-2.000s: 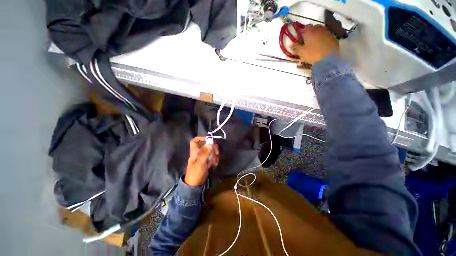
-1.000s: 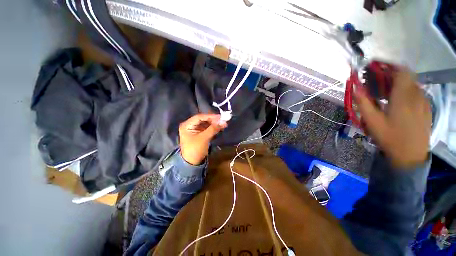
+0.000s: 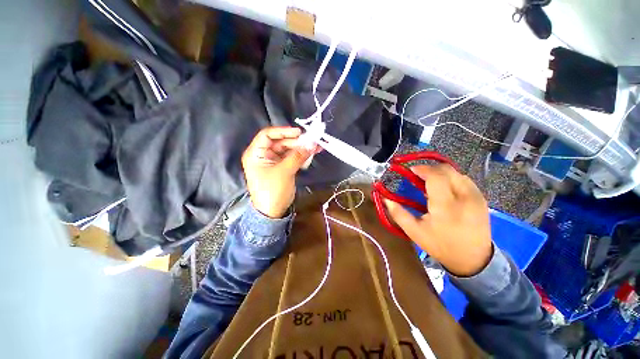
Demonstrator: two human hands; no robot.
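My left hand point(image 3: 272, 168) pinches a knotted bunch of narrow white cord point(image 3: 341, 80), whose two strands run up to the table edge. My right hand point(image 3: 452, 214) holds scissors point(image 3: 351, 156) by their red loop handles. The silver blades point left and reach the white cord beside my left fingertips. Whether the blades are cutting cannot be told. The dark grey garment point(image 3: 189, 151) lies in folds to the left of and behind my left hand.
The white table point(image 3: 421, 31) crosses the top, with a black phone point(image 3: 581, 80) and small dark keys or fobs point(image 3: 537, 19) on it. Blue crates point(image 3: 516, 238) stand at the lower right. A thin white earphone cable point(image 3: 330, 259) hangs over the brown clothing.
My right hand has picked up the scissors from the table and brought them down and left to the cord. My left hand has stayed on the cord and moved up a little in view.
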